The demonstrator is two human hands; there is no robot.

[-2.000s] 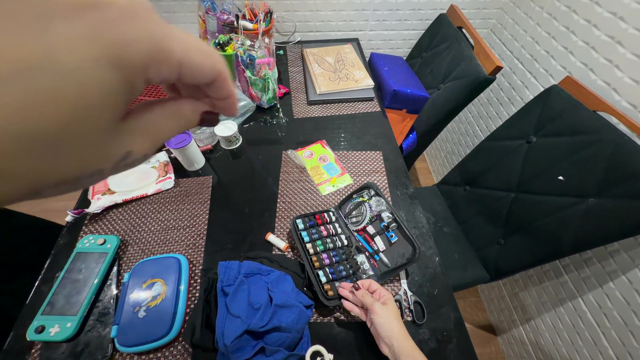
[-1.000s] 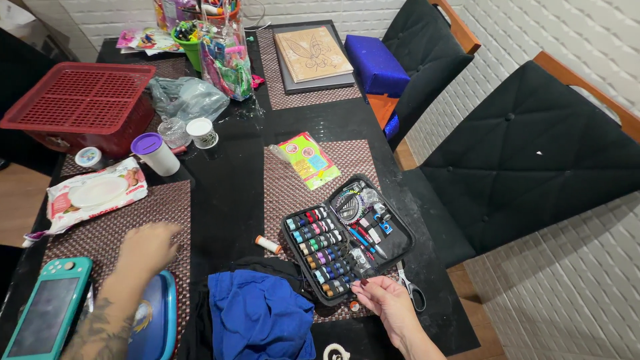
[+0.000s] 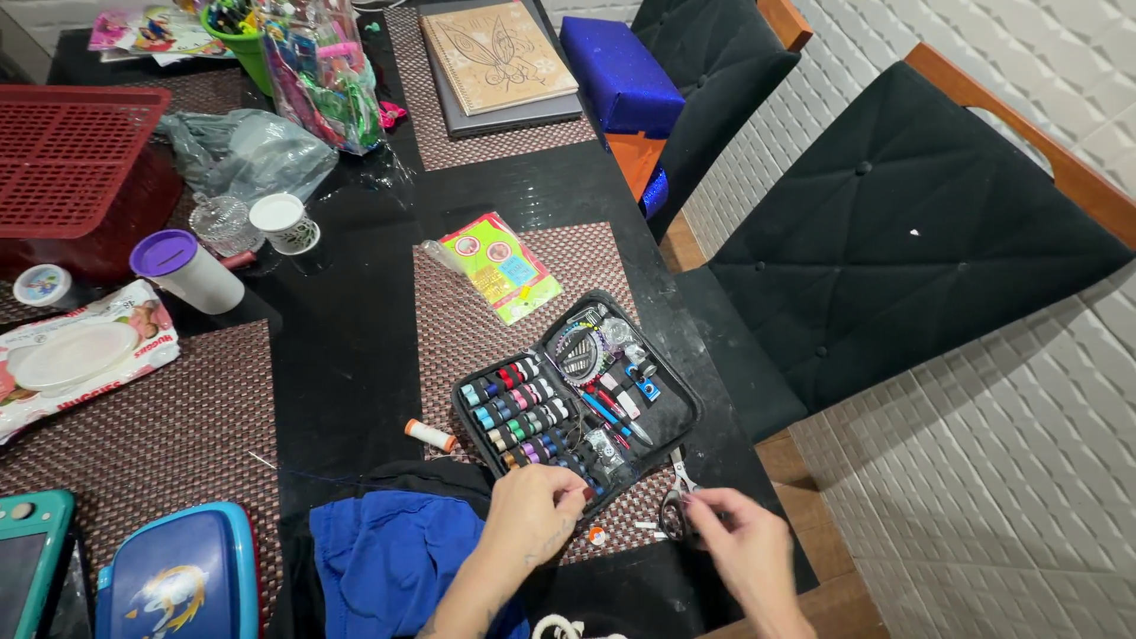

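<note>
An open sewing kit case (image 3: 577, 399) holds rows of thread spools, a pin wheel and small tools. At its lower edge is my left hand (image 3: 532, 519), thumb and forefinger pinched; any thin thing between them is too small to tell. My right hand (image 3: 750, 555) is beside the handles of the scissors (image 3: 678, 497), its fingertips close together, their content unclear. Blue fabric (image 3: 390, 550) lies left of my left forearm, over black cloth (image 3: 435, 479). A needle (image 3: 262, 460) rests on the left placemat, dark thread running toward the cloth. An orange-capped white spool (image 3: 430, 436) lies near the case.
A green-and-pink packet (image 3: 504, 266) lies above the case. To the left are a teal game console (image 3: 31, 559), a blue case (image 3: 177, 577), a wipes pack (image 3: 84, 359), a purple-lidded container (image 3: 188, 271) and a red basket (image 3: 75, 169). Black chairs (image 3: 896, 240) stand at the right.
My left hand, raised at upper left and then low at the left, is now at the kit's lower edge. My right hand has moved from the kit's lower corner to beside the scissors.
</note>
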